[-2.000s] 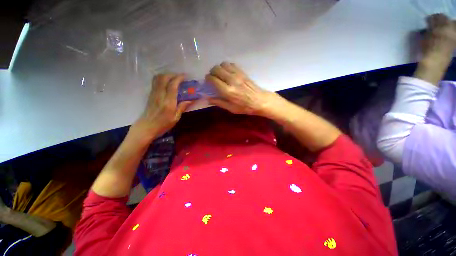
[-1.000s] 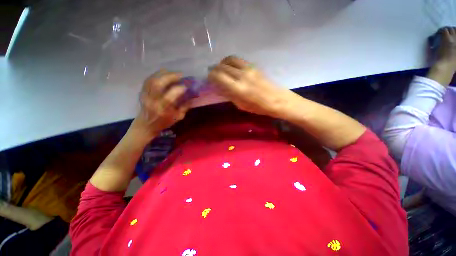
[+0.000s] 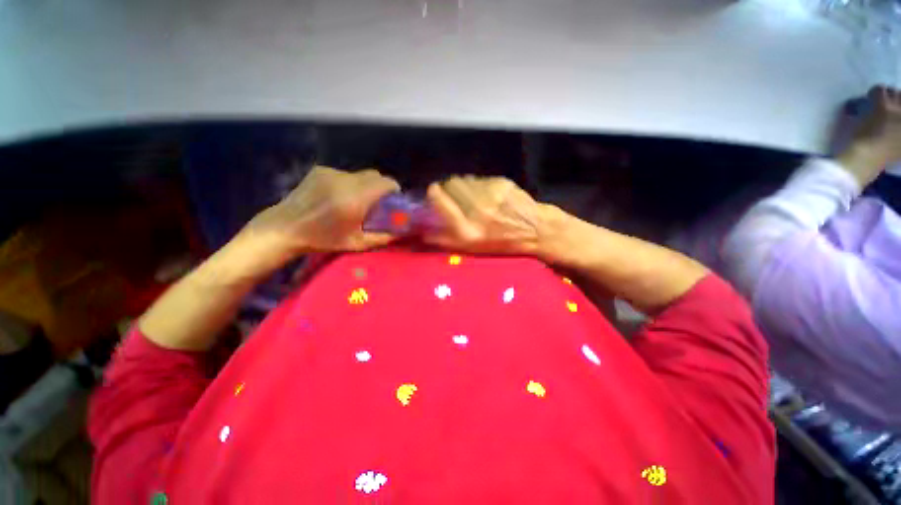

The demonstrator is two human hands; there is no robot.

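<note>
A purple sleeved bundle (image 3: 393,214) with a small orange-red mark is held level between my two hands, close to my body and below the table's front edge. My left hand (image 3: 331,211) grips its left end. My right hand (image 3: 491,215) grips its right end, with lighter purple showing at the fingers. Most of both ends is hidden by my fingers. Whether a clear packet is around it, I cannot tell.
The white table (image 3: 415,84) runs across the top. At the right, a person in lilac (image 3: 820,286) has a hand on a dark item at the table. Clear plastic (image 3: 869,35) lies at the top right. Shiny pieces (image 3: 860,449) show at the lower right.
My hands have drawn the bundle back from the table's edge towards my body. The view has shifted, so the clear packets seen on the table before are mostly out of frame.
</note>
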